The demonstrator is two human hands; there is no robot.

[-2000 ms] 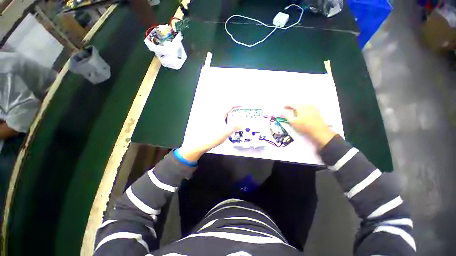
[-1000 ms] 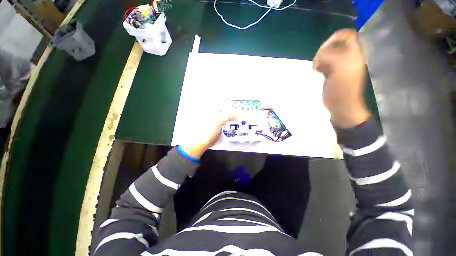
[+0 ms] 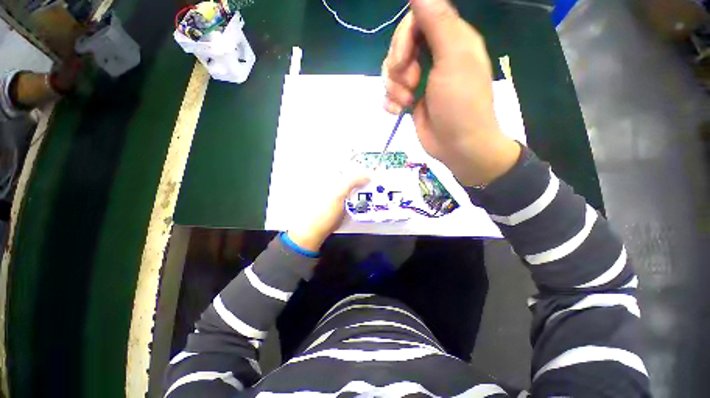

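A white plastic housing (image 3: 380, 204) with dark holes lies near the front edge of the white sheet (image 3: 319, 116). A green circuit board (image 3: 387, 159) lies at its far side. A second board with components (image 3: 433, 191) lies to its right, joined by dark and red wires. My left hand (image 3: 333, 211) holds the housing at its left side. My right hand (image 3: 448, 93) is raised above the sheet, closed around a screwdriver (image 3: 395, 132). Its thin shaft points down to the green board; the handle is mostly hidden in the hand.
A part-assembled white unit (image 3: 223, 56) with coloured wires stands at the upper left by the pale rail (image 3: 166, 186). Another white unit (image 3: 114, 48) is on the green conveyor. Another person's hand (image 3: 33, 89) is at the far left. A white cable (image 3: 360, 28) lies at the far side.
My right hand has left the second board, moved out to the right, then come back over the green board with the screwdriver. Another person's hand has appeared near the conveyor.
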